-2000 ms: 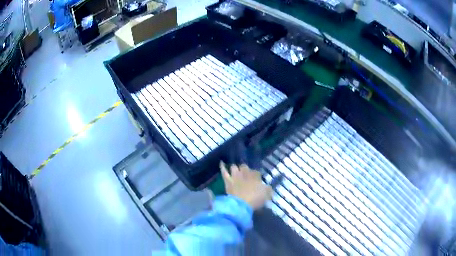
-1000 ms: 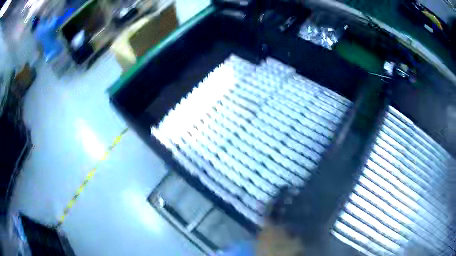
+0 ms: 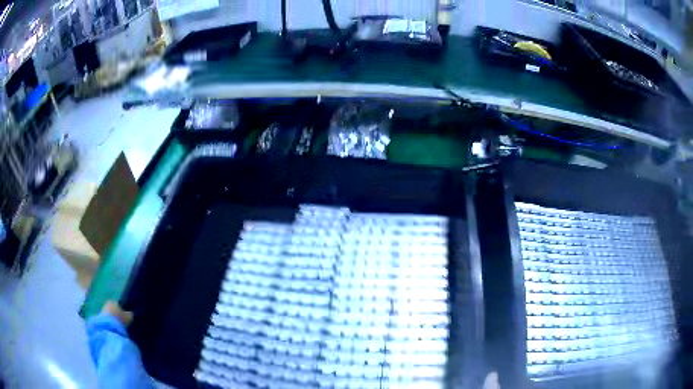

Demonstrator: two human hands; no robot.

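Observation:
A large black bin lies in front of me, with rows of silver metal housings in it. Its left part shows bare black floor. My left hand, in a light blue sleeve, is at the bin's left rim, its fingers curled there and partly hidden. Only a small blurred part of my right hand shows at the bottom edge, by the bin's right rim; the rest is cut off. A second black bin stands on the right with more rows of housings.
Behind the bins are small trays of parts, a crumpled clear plastic bag and small metal items. A rear shelf crosses above, carrying dark trays. A blue hose and an open cardboard box also show.
The view has swung to face the bench squarely, and the left bin now fills the front. My left hand has gone from between the bins to the left bin's far left rim.

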